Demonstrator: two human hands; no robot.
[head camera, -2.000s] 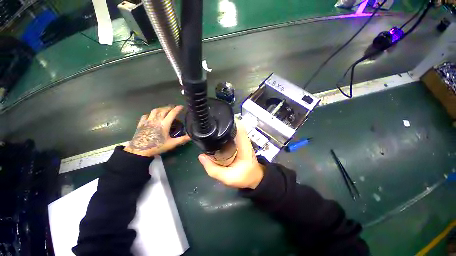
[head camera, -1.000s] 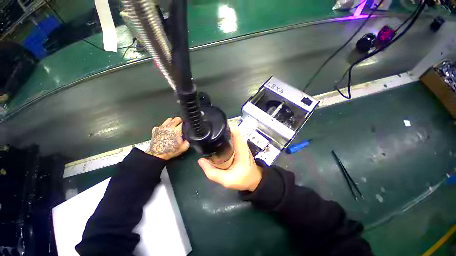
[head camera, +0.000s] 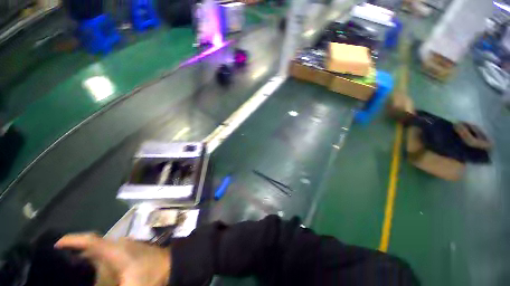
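Observation:
My right hand (head camera: 126, 261) is at the bottom left, blurred, around the electric screwdriver (head camera: 56, 265), whose dark body is partly cut off by the frame edge. My left hand is out of the picture. The screw feeder (head camera: 159, 192), a white-grey box with a dark mechanism inside, stands just beyond my right hand. Its small front platform (head camera: 182, 220) is partly hidden by my hand. The small blue-handled screwdriver (head camera: 222, 187) lies beside the feeder. The tweezers (head camera: 272, 182) lie on the green bench.
Two small dark units, one (head camera: 223, 75) unlit and one (head camera: 240, 57) glowing pink, are on the belt (head camera: 120, 131). Cardboard boxes (head camera: 313, 74) stand beyond the bench. Another open box (head camera: 433, 159) is on the floor past the yellow line. Blue stools (head camera: 99, 34) are at upper left.
The view has swung right, so the feeder, tweezers and my right hand now show further left. My left hand and the white slab have left the picture. Floor boxes have come into view.

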